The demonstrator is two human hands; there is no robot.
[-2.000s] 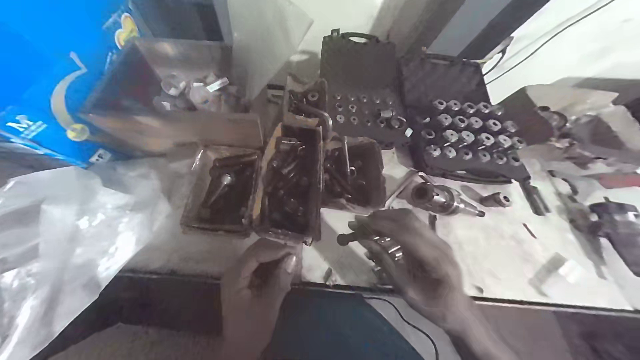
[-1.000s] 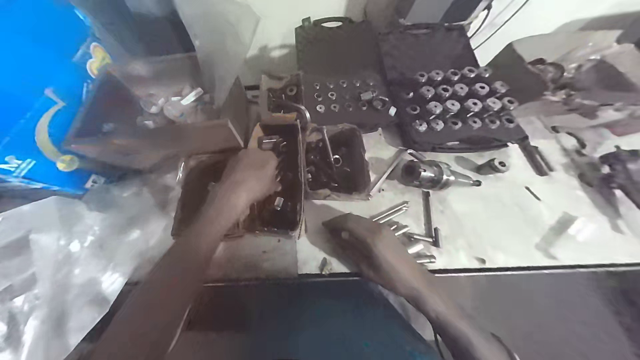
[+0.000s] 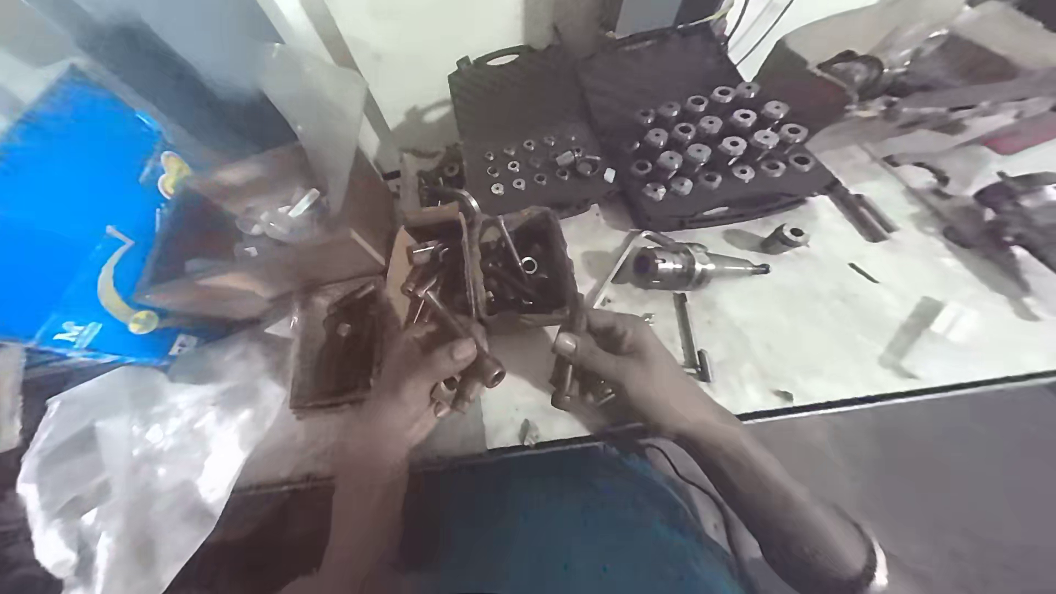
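Note:
Several metal screws or bolts (image 3: pixel 488 371) are gripped in my left hand (image 3: pixel 425 371), which is just in front of the middle open box (image 3: pixel 398 285) of metal parts. My right hand (image 3: pixel 623 367) is closed around several dark metal pieces (image 3: pixel 565 379), at least one long and bar-like; their exact kind is unclear. Behind my hands, another small box (image 3: pixel 569 272) holds dark parts and a ring. To the left, a shallow box (image 3: pixel 297 363) contains dark pieces. A tool holder with a tapered shank (image 3: pixel 697 266) lies on the table beyond my right hand, beside a bent metal key (image 3: pixel 615 268).
Two open black cases (image 3: pixel 528 99) (image 3: pixel 606 91) with rows of round metal collets stand at the back. An L-shaped dark key (image 3: pixel 686 330) lies right of my right hand. Clear plastic (image 3: pixel 140 454) and a cardboard box (image 3: pixel 363 206) are at left; the table's front edge (image 3: pixel 866 398) runs nearby.
My left hand has come back from the middle box and now holds metal pieces. My right hand has risen from the table with pieces in it; the loose shiny pieces seen beside it are no longer visible there.

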